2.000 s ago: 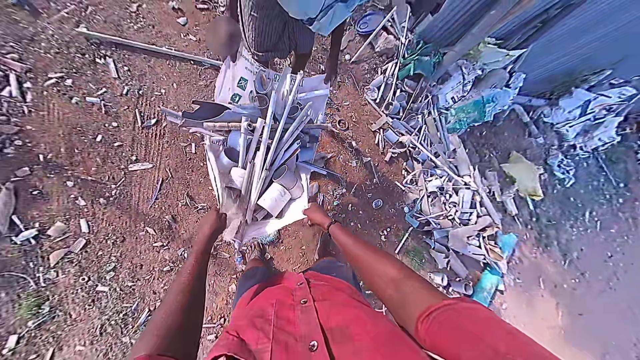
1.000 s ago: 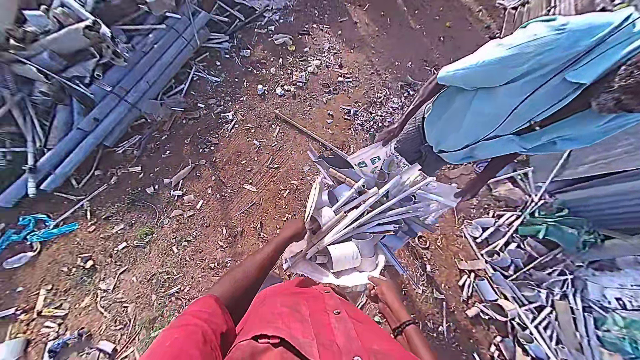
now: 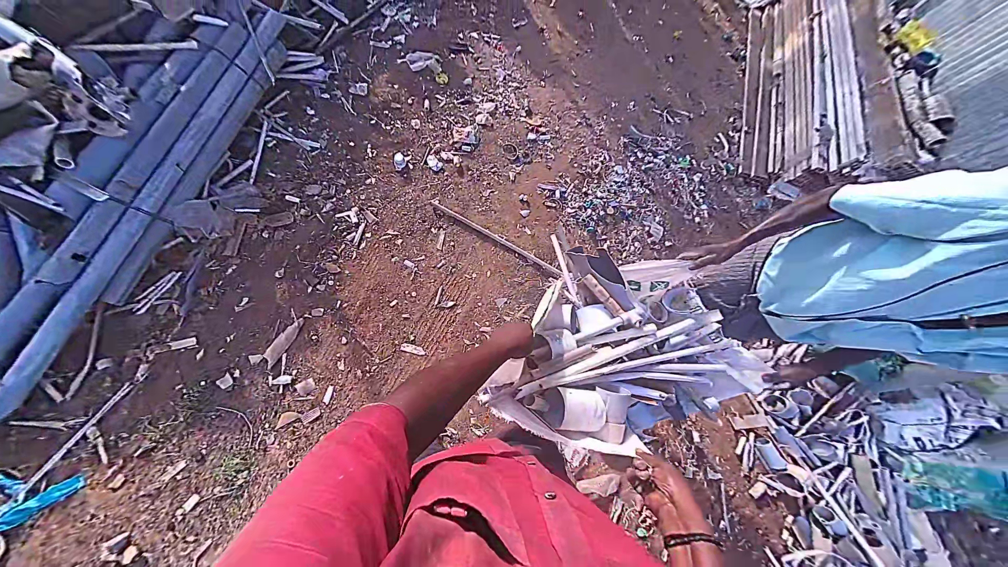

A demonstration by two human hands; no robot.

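Observation:
A white woven plastic sack (image 3: 543, 424) lies spread beneath a heap of cut plastic pipe pieces (image 3: 583, 409) and long white strips (image 3: 622, 354). At the heap's left side is my left hand (image 3: 516, 340), its fingers partly hidden, so its grip does not show. My right hand (image 3: 657, 480) is at the sack's near right corner, fingers bent around the edge of the sack. Across the heap, a co-worker in a light blue shirt (image 3: 898, 268) has one hand (image 3: 713, 253) at the sack's far edge and the other (image 3: 787, 376) by its right side.
Long grey pipes (image 3: 150, 181) lie stacked at the left. A thin stick (image 3: 496, 236) rests on the littered soil beyond the sack. Pipe scraps (image 3: 827, 472) are piled at the lower right, and long slats (image 3: 803, 87) are stacked at the upper right near corrugated sheeting (image 3: 972, 71).
The view has swung left, bringing the stacked grey pipes and slats into sight. The loaded sack remains between me and the co-worker, with my hands still at its near side.

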